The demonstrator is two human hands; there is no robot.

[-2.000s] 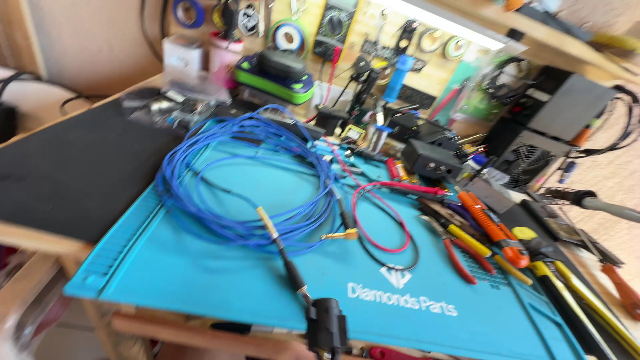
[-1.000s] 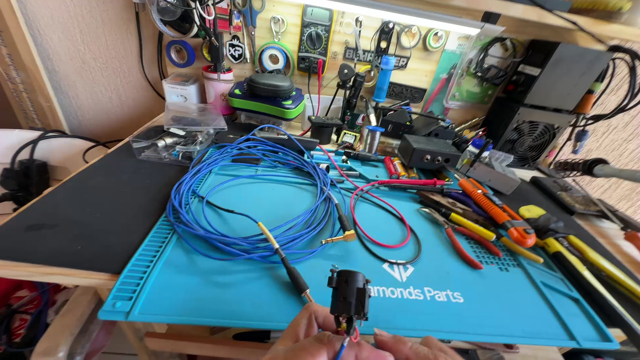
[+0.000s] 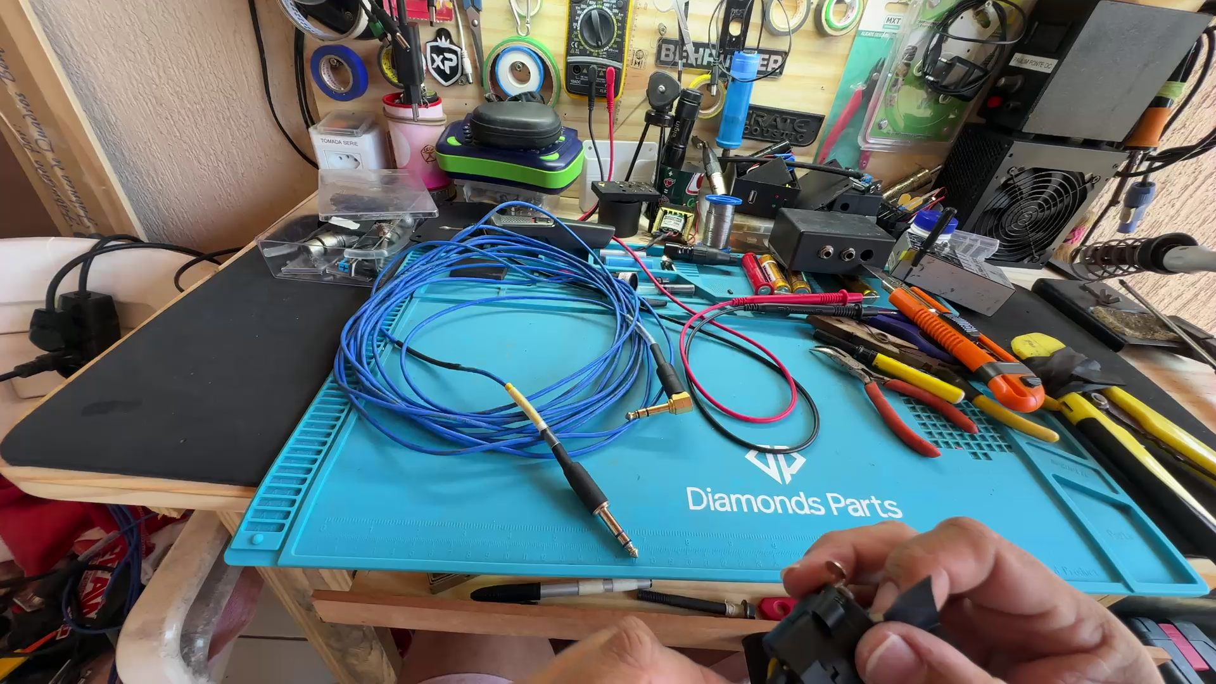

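Note:
Near the bottom right, my right hand [image 3: 997,598] pinches a small piece of black tape [image 3: 914,604] against a black plastic connector part [image 3: 819,635]. My left hand [image 3: 627,655] is low in the view, beside that part and partly cut off by the lower edge; its fingertips are hidden, so its hold cannot be told. Beyond the hands, a coil of blue audio cable [image 3: 356,366] lies on the turquoise silicone work mat [image 3: 427,513]. One straight jack plug [image 3: 616,528] points toward the front edge, and a gold right-angle jack plug [image 3: 665,407] rests at the coil's right.
Red-handled pliers [image 3: 898,418], an orange utility knife [image 3: 959,347] and yellow-handled cutters [image 3: 1130,446] lie at the right. A black box with jacks [image 3: 828,239], batteries [image 3: 758,275] and a solder spool [image 3: 719,224] stand behind. A soldering iron [image 3: 1140,256] juts in at right. A plastic box [image 3: 328,249] sits back left.
The black connector part and my hands have moved to the right. A piece of black tape now shows between my right fingers. The view has shifted.

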